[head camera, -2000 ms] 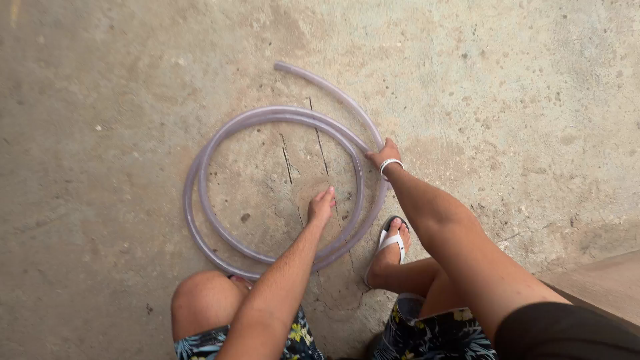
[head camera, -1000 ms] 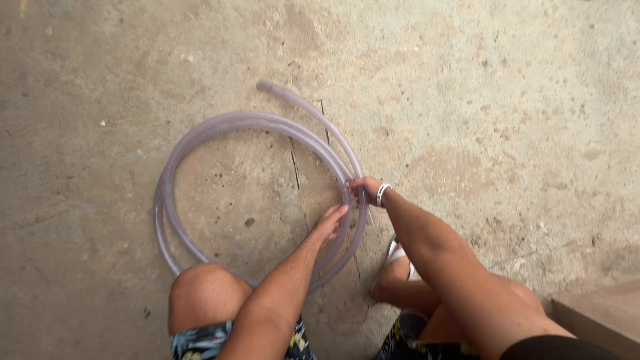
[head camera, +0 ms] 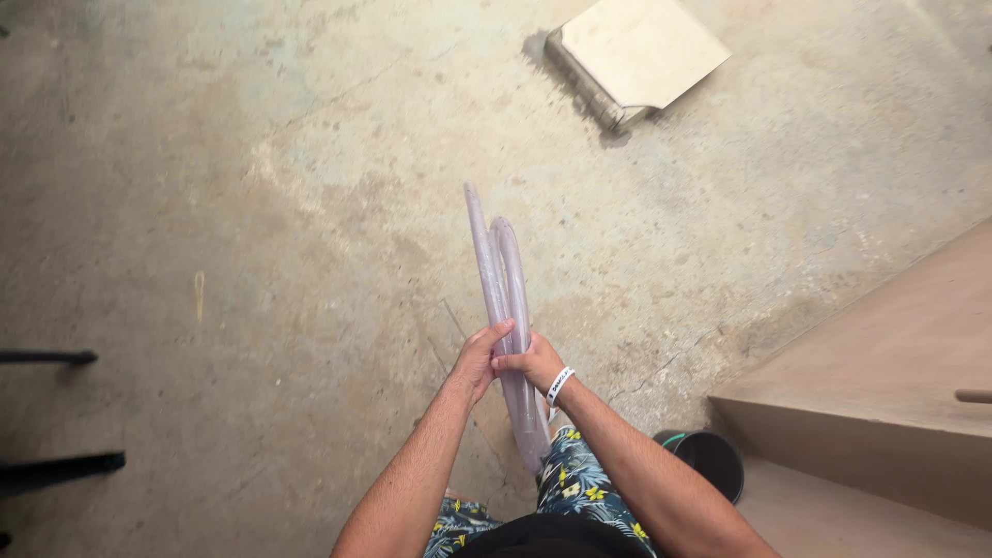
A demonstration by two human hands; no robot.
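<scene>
A coil of clear, purple-tinted plastic hose [head camera: 518,287] hangs upright in front of my body, seen nearly edge-on. My left hand [head camera: 486,355] grips it from the left, the thumb laid across the hose. From the right, my right hand [head camera: 533,363], with a white wristband at the wrist, also holds the coil. Both hands are close together at its middle. One hose end [head camera: 470,188] points up and away, beyond the hands. The coil's lower part reaches down beside my patterned shorts.
A pale board on a low block [head camera: 639,54] lies on the concrete floor ahead. A dark bucket [head camera: 709,463] stands at lower right beside a brown ledge [head camera: 852,422]. Dark legs of some object [head camera: 66,469] reach in at the left, near a thin loop [head camera: 200,296] on the floor.
The hose coil lay spread on the floor in the earlier frames; now it is lifted and turned edge-on, in both hands. The view has shifted widely, showing more floor, the board and the bucket.
</scene>
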